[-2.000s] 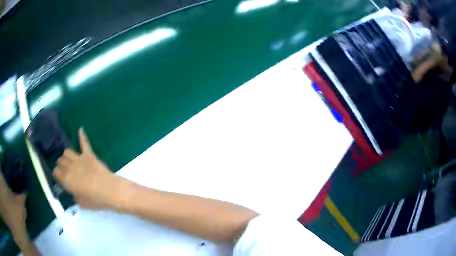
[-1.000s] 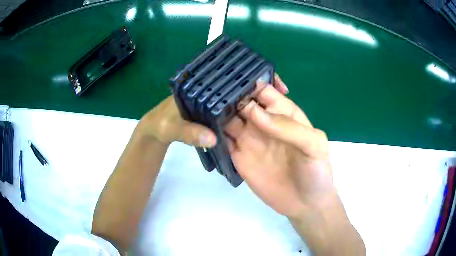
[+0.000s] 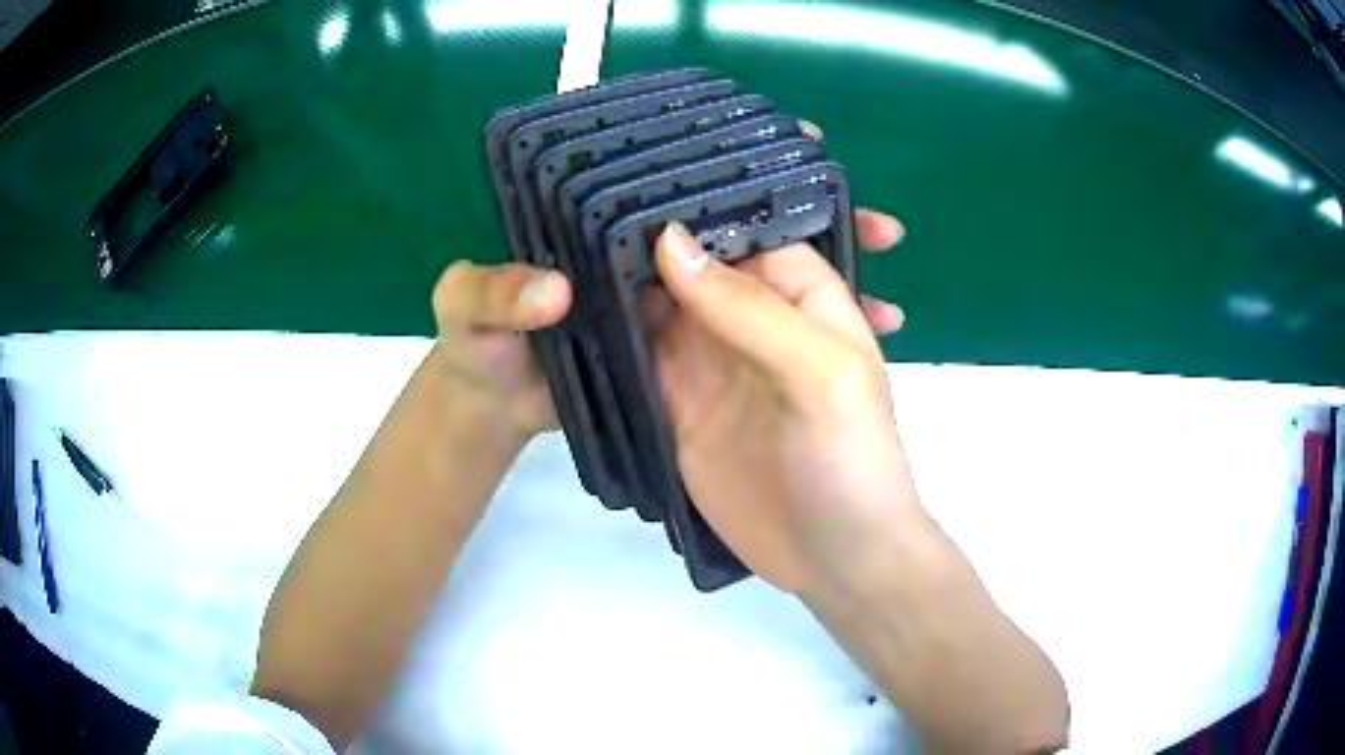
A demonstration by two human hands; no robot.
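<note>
A stack of several black phone middle frames (image 3: 590, 185) is fanned like cards over the near edge of the green belt, with rounded corners and small cutouts at the upper ends. My left hand (image 3: 502, 332) grips the stack's left side, its thumb on the edges and its fingers hidden behind. My right hand (image 3: 782, 384) holds it from the right, thumb on the front frame's upper part, some fingertips showing beyond the right edge. The lower ends of the frames hang over the white table.
A single black frame (image 3: 160, 185) lies on the green belt (image 3: 1033, 236) at the left. A dark pointed tool (image 3: 86, 463) and a blue pen (image 3: 44, 536) lie on the white table (image 3: 1121, 546) at the left. A red edge (image 3: 1301, 590) shows at the far right.
The view has swung from the side to the front. Since one second ago, the stack has tilted to show the frames' faces, fanned out, and my right thumb has moved onto the front frame.
</note>
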